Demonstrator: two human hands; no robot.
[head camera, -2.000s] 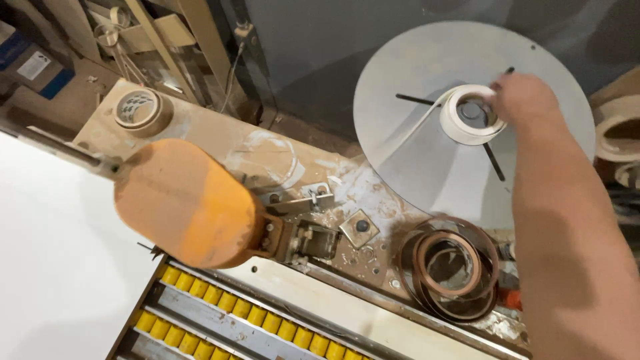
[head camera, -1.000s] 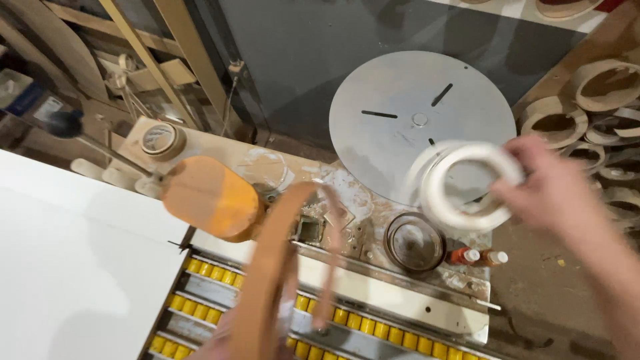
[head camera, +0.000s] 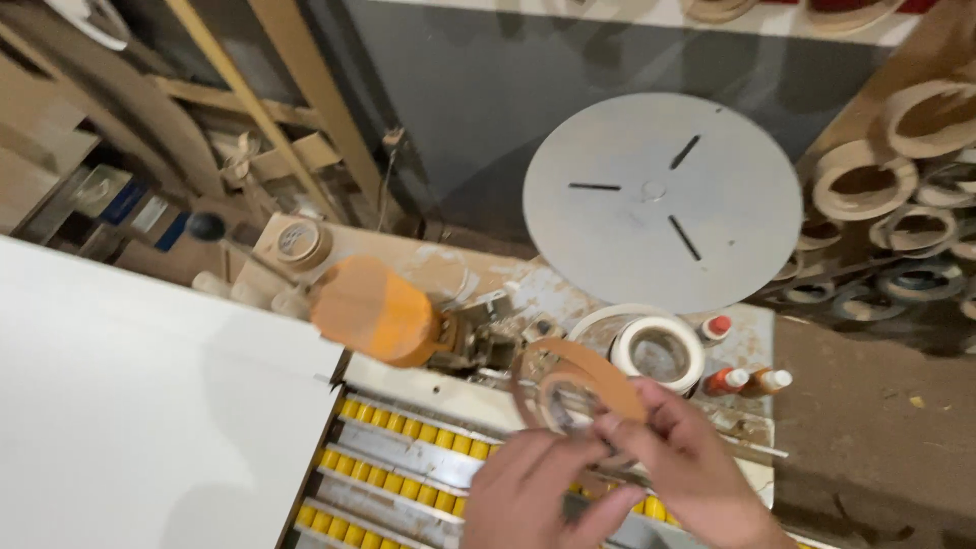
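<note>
A brown coil of edge banding (head camera: 591, 362) is held over the yellow rollers by both hands. My left hand (head camera: 534, 488) grips its lower left side, and the fingers of my right hand (head camera: 679, 450) pinch its right side. Just beyond my right hand, a white roll of edge banding (head camera: 657, 354) lies on the dusty machine table. Above it is a round grey disc (head camera: 648, 244) with three dark slots. An orange machine cover (head camera: 374, 313) is left of the coil.
Yellow rollers (head camera: 404, 435) run in metal rails below the table. A large white panel (head camera: 152, 404) fills the lower left. Small bottles (head camera: 724, 381) stand right of the white roll. Many banding rolls (head camera: 865, 179) are stored at the right, and a tape roll (head camera: 299, 241) sits at the table's left end.
The white roll has gone from my right hand onto the table, off the disc where it was two seconds ago. My right hand has moved to the brown coil, joining my left.
</note>
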